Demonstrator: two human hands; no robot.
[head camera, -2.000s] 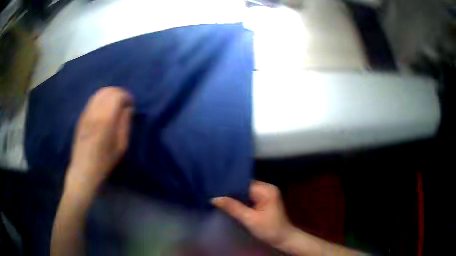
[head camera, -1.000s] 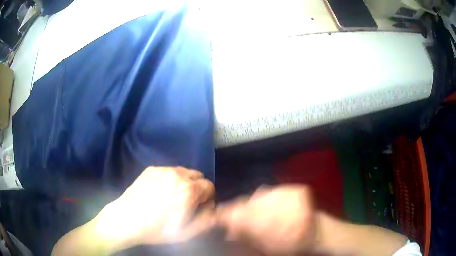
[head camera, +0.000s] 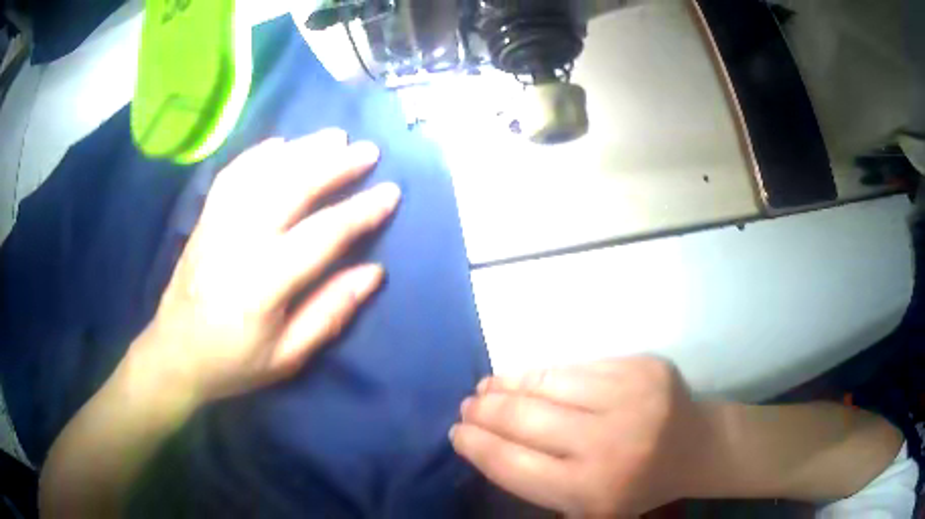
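Note:
The navy fabric panel (head camera: 406, 335) lies on the table, its straight right edge running up to the glare under the needle area. My left hand (head camera: 274, 253) lies flat on the panel, fingers spread and pointing up and right. My right hand (head camera: 583, 431) has its fingertips at the panel's right edge near the table front; the thumb is hidden. The sewing machine head parts (head camera: 426, 35), with a dark coil spring (head camera: 532, 41) and pale knob (head camera: 558, 112), are above. The needle and presser foot are lost in glare.
A bright green plate (head camera: 188, 81) hangs left of the needle area, above the cloth. A dark flat phone (head camera: 766, 101) with a copper edge lies on the pale machine bed (head camera: 639, 172). The white table's (head camera: 710, 294) rounded edge is at the right. Small dark items lie at far right.
The view has shifted, so the machine head and green plate now show. My left hand has moved from the cloth's lower edge onto the panel. My hands, close together before, are now apart.

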